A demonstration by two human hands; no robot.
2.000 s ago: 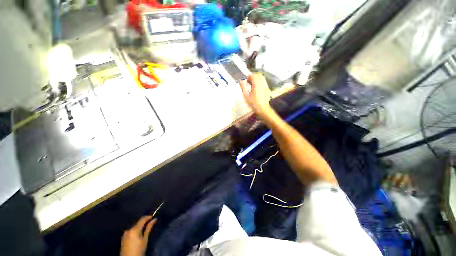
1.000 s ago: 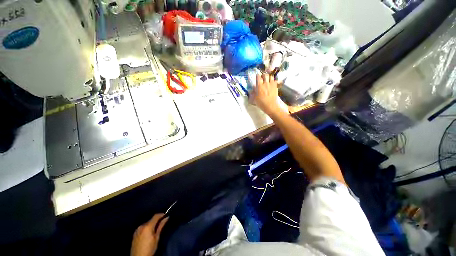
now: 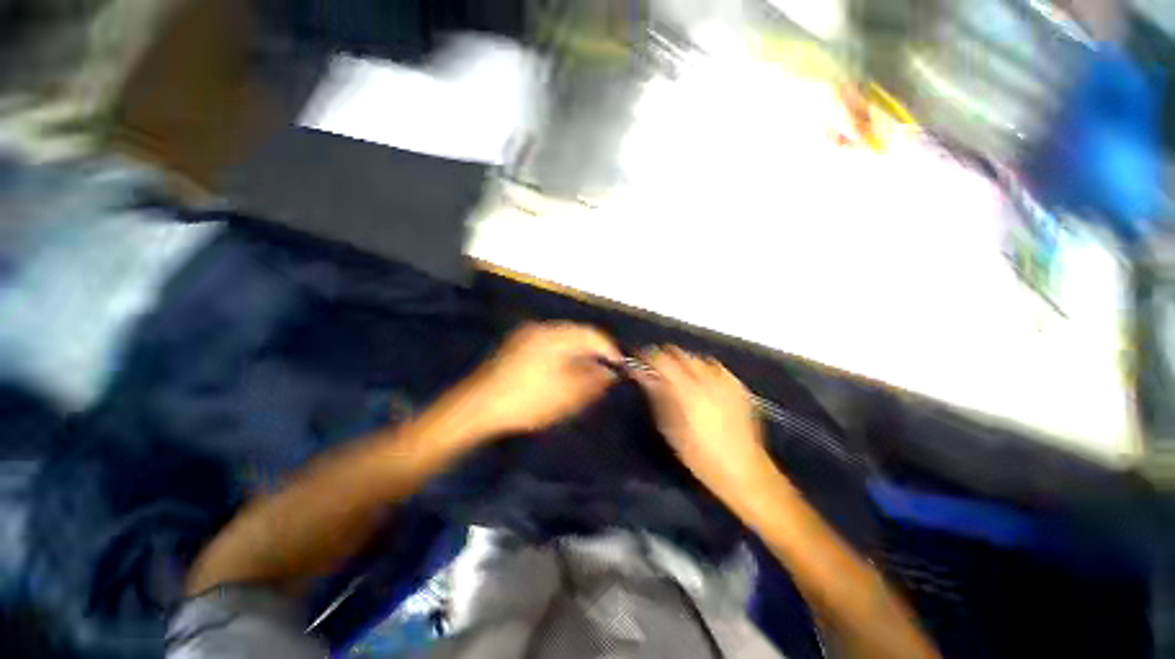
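Observation:
The view is blurred. Dark navy cloth (image 3: 586, 451) lies over my lap below the table edge. My left hand (image 3: 552, 371) and my right hand (image 3: 702, 406) are close together over it, fingertips nearly touching. Both hands' fingers are pinched on the dark cloth, with a short whitish line, perhaps piping, between them. Pale thin streaks run to the right of my right hand. Whether either hand also holds a tool cannot be told.
The white table (image 3: 799, 258) with its wood edge stands in front and to the right. Red and yellow scissors (image 3: 876, 119) and a blue bag (image 3: 1118, 142) are at its far side. A dark grey board (image 3: 361, 193) with white paper (image 3: 419, 97) is front left. More dark cloth lies at left.
The view has swung left. My right hand has left the phone area on the table and come down beside my left hand. My left hand has moved up to the cloth near the table edge.

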